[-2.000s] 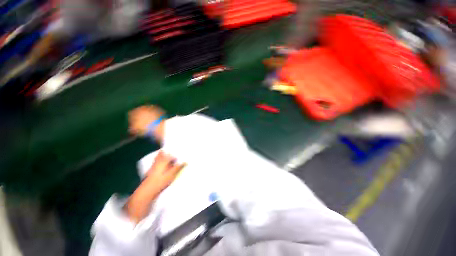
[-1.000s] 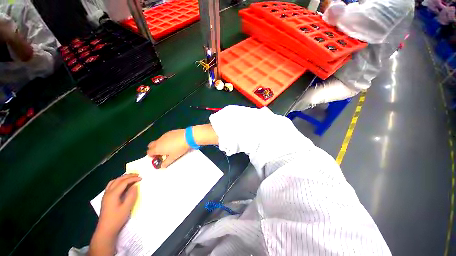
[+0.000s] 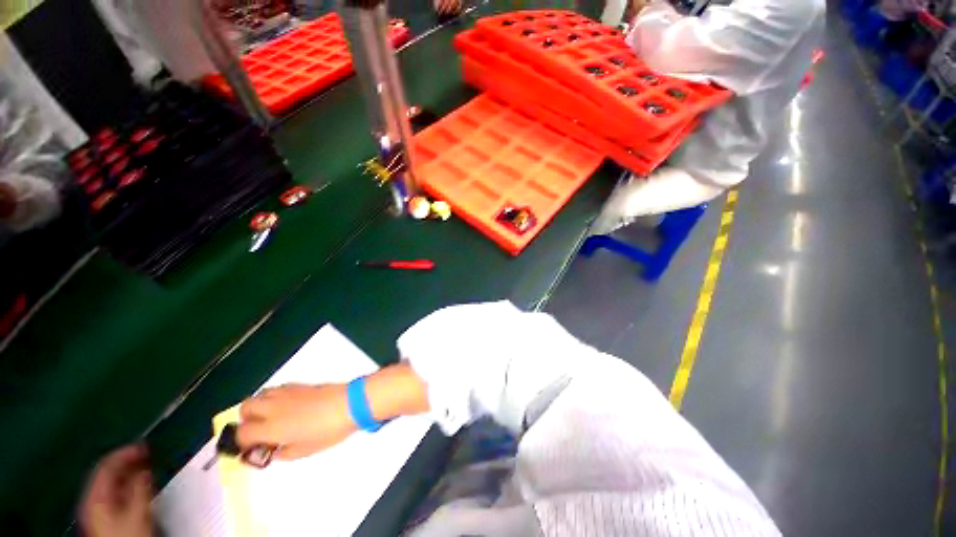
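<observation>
My right hand, with a blue wrist strap, is over white paper and a yellow note. Its fingers hold a small smartwatch unit with a dark part at its left side, low over the note. The fingers hide part of the unit. My left hand is blurred at the lower left, at the paper's left edge and apart from the unit; I cannot tell whether it holds anything.
A red-handled screwdriver lies beyond the paper. An orange-red tray holds one unit, beside a metal post and stacked trays. Black trays stand at left. Two loose units lie near them. A person in white sits at right.
My right hand has moved left and down in the picture with the unit, over the yellow note. My left hand has moved left, off the note. The view has shifted, showing the whole screwdriver.
</observation>
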